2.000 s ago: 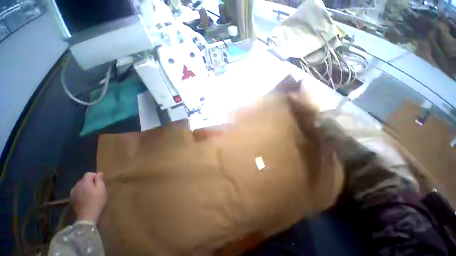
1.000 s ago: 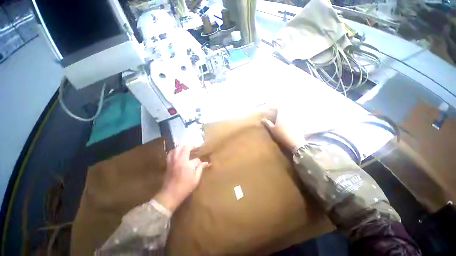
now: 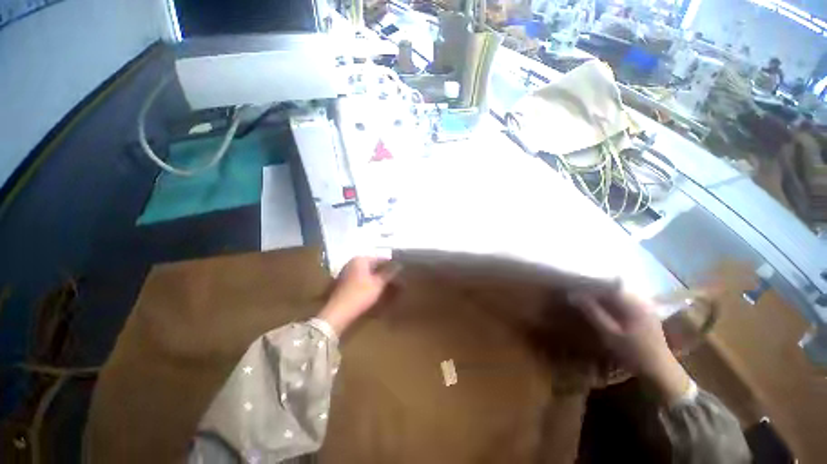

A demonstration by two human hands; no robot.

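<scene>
A wide brown fabric panel (image 3: 227, 308) lies across the near side of the sewing table, with a small cream tag (image 3: 448, 372) on it. My left hand (image 3: 364, 283) holds the panel's upper edge just below the sewing machine head (image 3: 376, 149); its fingertips are near the needle area. My right hand (image 3: 626, 328) is slightly blurred and grips the panel's edge further right. The edge between my hands is raised or folded in a dark line. The presser foot and needle are too glaring to make out.
A control box with a dark screen (image 3: 249, 72) stands upper left, above a green cloth (image 3: 213, 172). A cream heap with cords (image 3: 576, 109) lies upper right. Brown straps (image 3: 54, 349) hang at the far left. More brown fabric (image 3: 771, 335) lies at the right.
The panel's upper edge has come down towards me on the right, with my right hand lower and further right. My left hand has moved slightly right in the picture. The view has shifted.
</scene>
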